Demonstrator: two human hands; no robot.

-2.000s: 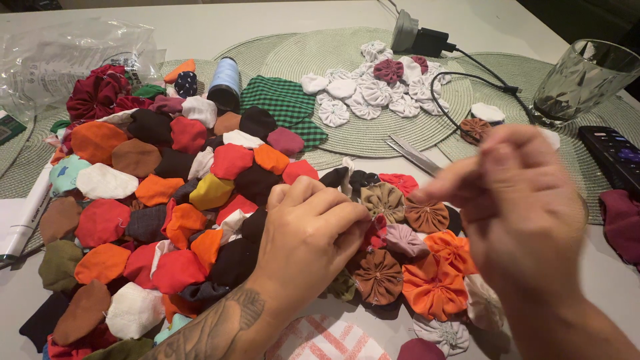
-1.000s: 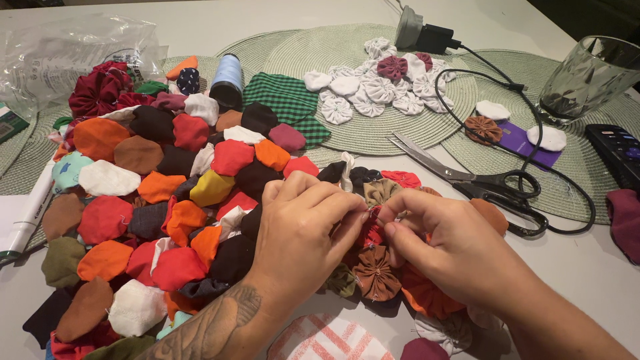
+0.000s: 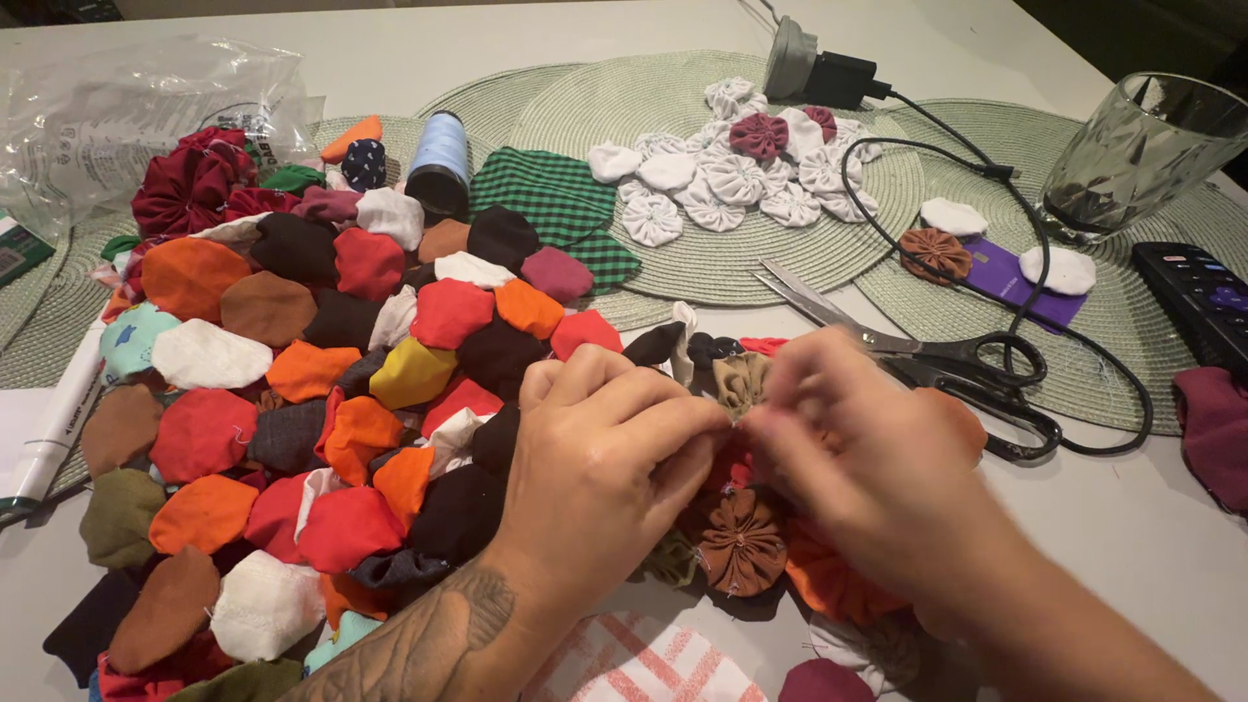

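Joined fabric yo-yos in many colours spread over the table's left and middle, among them a yellow one [image 3: 413,373]. My left hand [image 3: 609,448] pinches fabric at the right part of this patchwork, beside a tan gathered yo-yo [image 3: 743,381]. Close to its fingertips is my right hand [image 3: 848,429], blurred, thumb and finger together; a needle or thread between them cannot be made out. Just below the hands lies a brown gathered yo-yo [image 3: 741,542]. Black-handled scissors [image 3: 907,346] lie partly open behind my right hand.
White yo-yos [image 3: 736,178] lie on a green round placemat [image 3: 585,107]. Around them are a blue thread spool [image 3: 440,156], green checked fabric [image 3: 546,205], a plastic bag [image 3: 127,117], a charger cable [image 3: 1033,195], a glass [image 3: 1131,161], a remote control [image 3: 1194,292] and a marker [image 3: 54,429].
My right hand came in from the right to the left hand's fingertips, then moved slightly up. It uncovered the scissors and the purple card. My left hand stays at the patchwork.
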